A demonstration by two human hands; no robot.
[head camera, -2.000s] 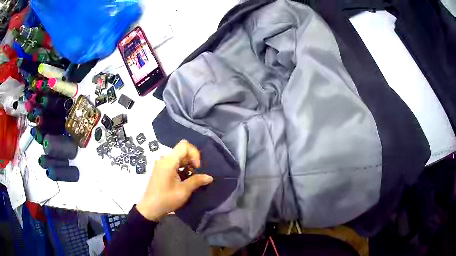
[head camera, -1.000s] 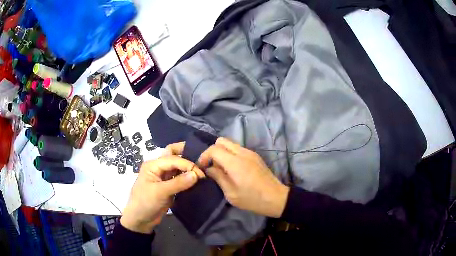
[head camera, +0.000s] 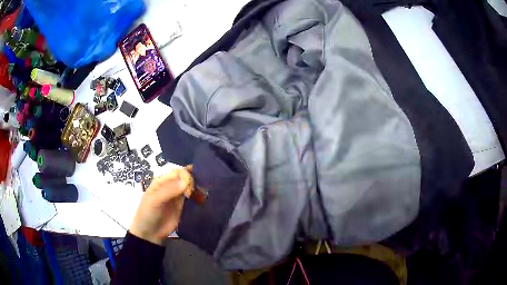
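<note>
The dark coat (head camera: 214, 186) lies spread over the white table with its shiny grey lining (head camera: 361, 139) facing up. My left hand (head camera: 167, 200) is at the coat's dark left edge, its thumb and fingers close together at the cloth. Its fingertips are blurred, and I cannot tell whether they hold the cloth or a small fastener. My right hand is out of the picture. No needle or thread can be made out.
Left of the coat are a pile of silvery fasteners (head camera: 125, 166), dark square pieces (head camera: 129, 109), a notions tin (head camera: 79, 132) and thread cones (head camera: 55, 162). A phone (head camera: 144, 62) and blue plastic bag (head camera: 83, 30) lie farther back. Red cord (head camera: 298, 271) shows at the bottom.
My right hand, which was beside my left at the coat edge, has left the picture. The long thread loop over the lining is no longer visible. My left hand has moved slightly left.
</note>
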